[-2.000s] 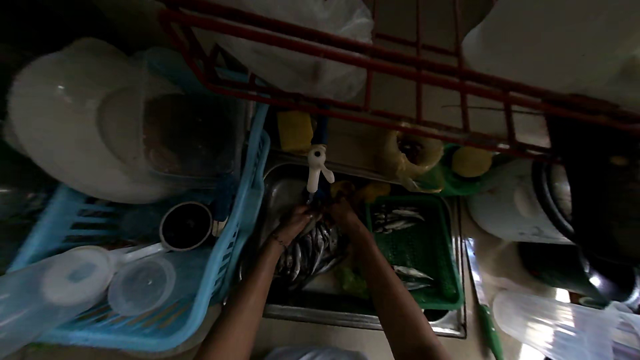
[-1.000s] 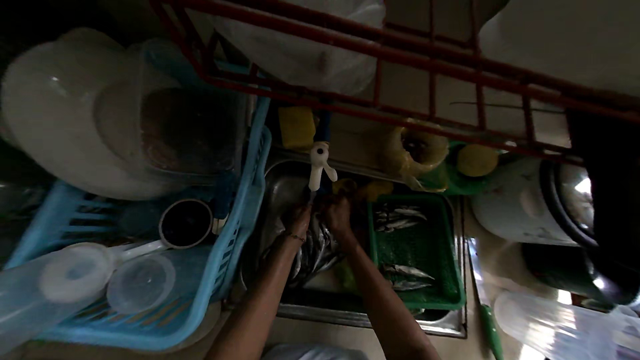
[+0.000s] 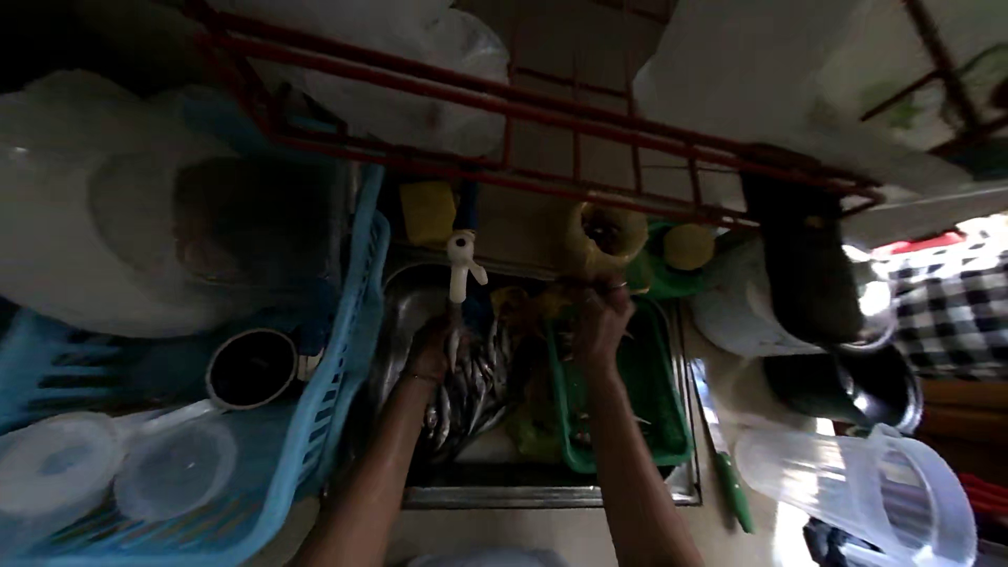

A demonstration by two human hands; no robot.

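A metal sink [image 3: 504, 498] holds a pile of small silvery fish [image 3: 468, 394]. My left hand [image 3: 433, 346] is under the white plastic tap [image 3: 461, 268], with a small fish at its fingers; its exact grip is hard to make out. Over the upper left part of a green plastic basket [image 3: 681, 425] is my right hand [image 3: 602, 315], near the open yellowish container [image 3: 606, 235]. Its fingers are bent and blurred, so whether they hold anything cannot be told. Some fish lie in the basket, partly hidden by my right forearm.
A blue plastic basket [image 3: 295, 472] with a saucepan [image 3: 252, 368] and lids stands left. A red wire rack [image 3: 551, 181] crosses above the sink. At right are a green-handled knife [image 3: 732, 488] and a clear plastic pitcher [image 3: 850, 480]. A yellow sponge [image 3: 428, 213] sits behind the sink.
My right hand has moved right and up, from beside my left hand over the fish to above the green basket. My left hand remains near the tap.
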